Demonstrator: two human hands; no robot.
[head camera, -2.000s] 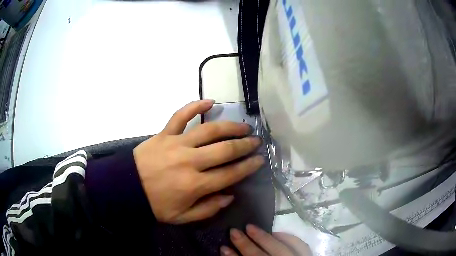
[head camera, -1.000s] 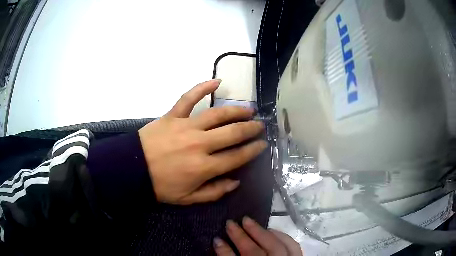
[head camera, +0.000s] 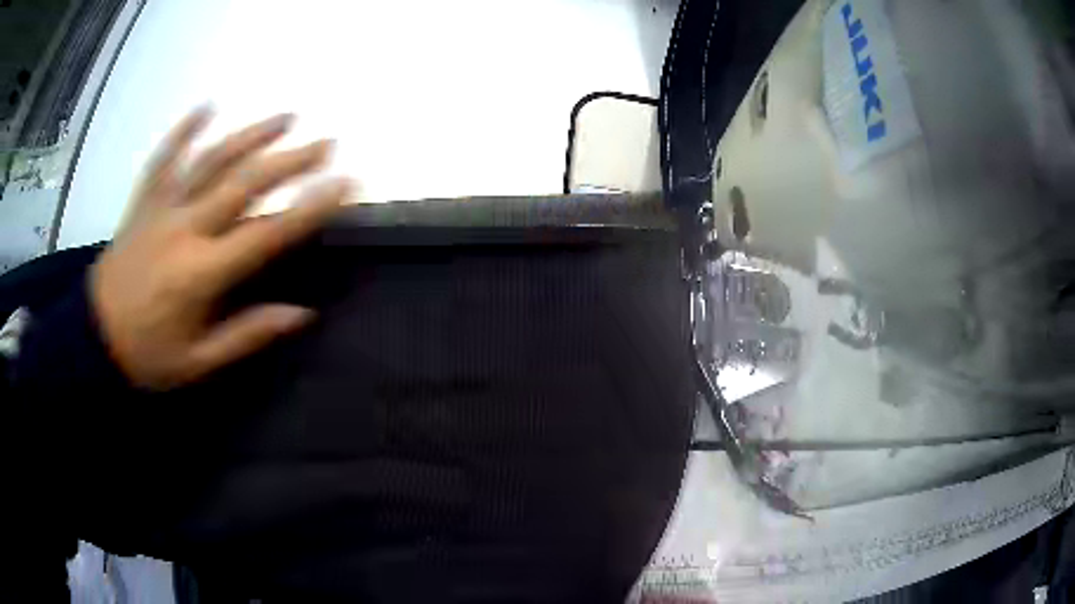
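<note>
A dark garment panel (head camera: 472, 378) lies in front of me, its far edge a greyer band, its right edge against the presser foot area (head camera: 707, 236). A dark strip with pale stitch lines runs away beyond the foot. My left hand (head camera: 218, 254) is blurred, over the panel's far left edge, fingers spread, holding nothing that I can see. Of my right hand (head camera: 678, 599) only a small blurred bit seems to show at the bottom edge; its state cannot be told.
The cream sewing machine head (head camera: 931, 224) with a blue JUKI label fills the right. A thin dark metal strip (head camera: 749, 460) angles beside the foot. A printed scale (head camera: 872, 549) runs along the white table edge. White table (head camera: 448, 94) shows beyond the panel.
My left hand has left the cloth by the foot and moved far left. My right hand has dropped almost out of the picture. The panel now shows widely, its greyer edge near the foot. The view has shifted.
</note>
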